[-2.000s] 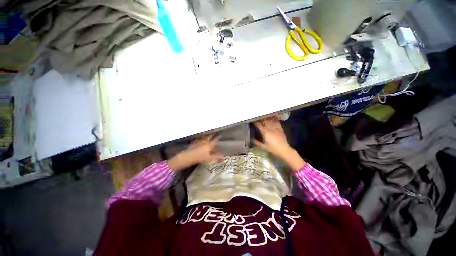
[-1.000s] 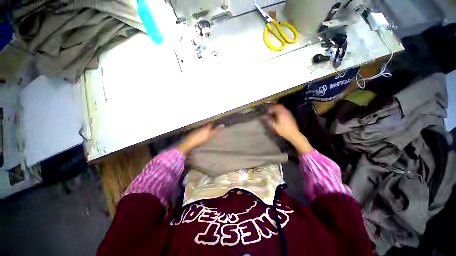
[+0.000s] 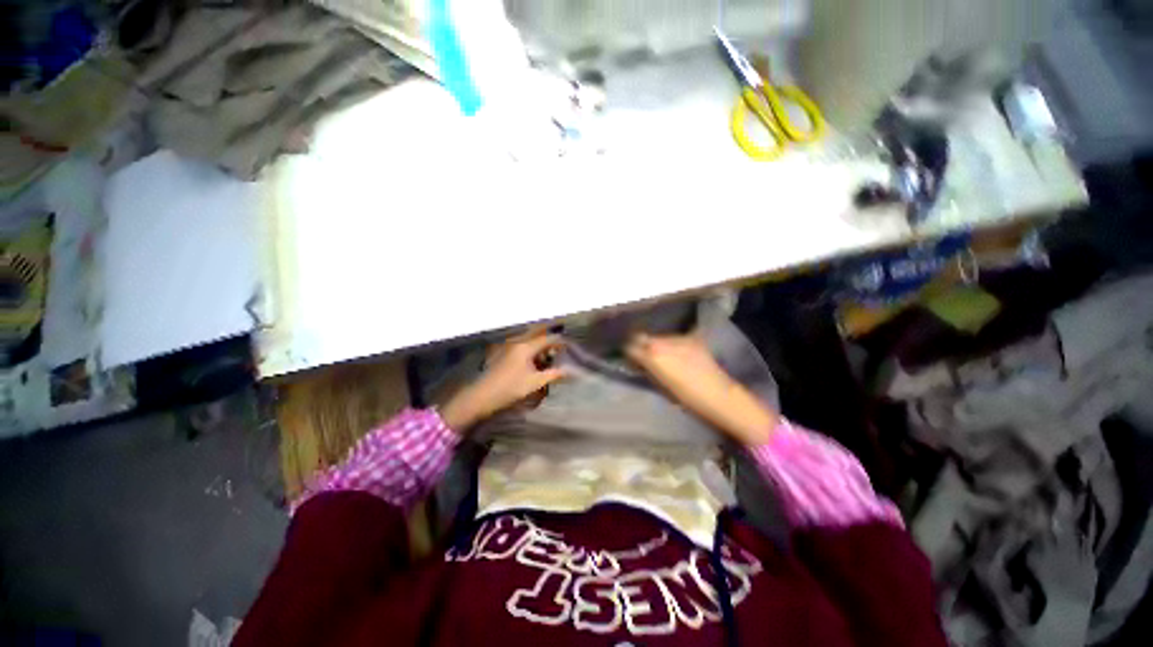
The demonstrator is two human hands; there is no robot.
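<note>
A grey-khaki garment piece [image 3: 594, 407] lies in my lap, just below the front edge of the white sewing machine table [image 3: 417, 240]. My left hand [image 3: 508, 379] holds its upper edge on the left, with fingertips pinched at the cloth. My right hand [image 3: 677, 367] holds the same edge on the right, fingers on the cloth near a darker fold. The picture is blurred, so the exact finger grip is hard to see. The needle area [image 3: 578, 108] at the top is washed out and blurred.
Yellow-handled scissors [image 3: 774, 116] lie on the table at the upper right, beside a black mechanism [image 3: 917, 158]. A khaki heap [image 3: 253, 82] lies at the upper left, near a bright blue strip [image 3: 451, 57]. A white sheet [image 3: 177, 253] is at left. Another heap [image 3: 1012, 468] lies low at right.
Compared with one second ago, the view has shifted, so the table appears further right. My hands are closer together on the cloth, and its upper edge now sags between them.
</note>
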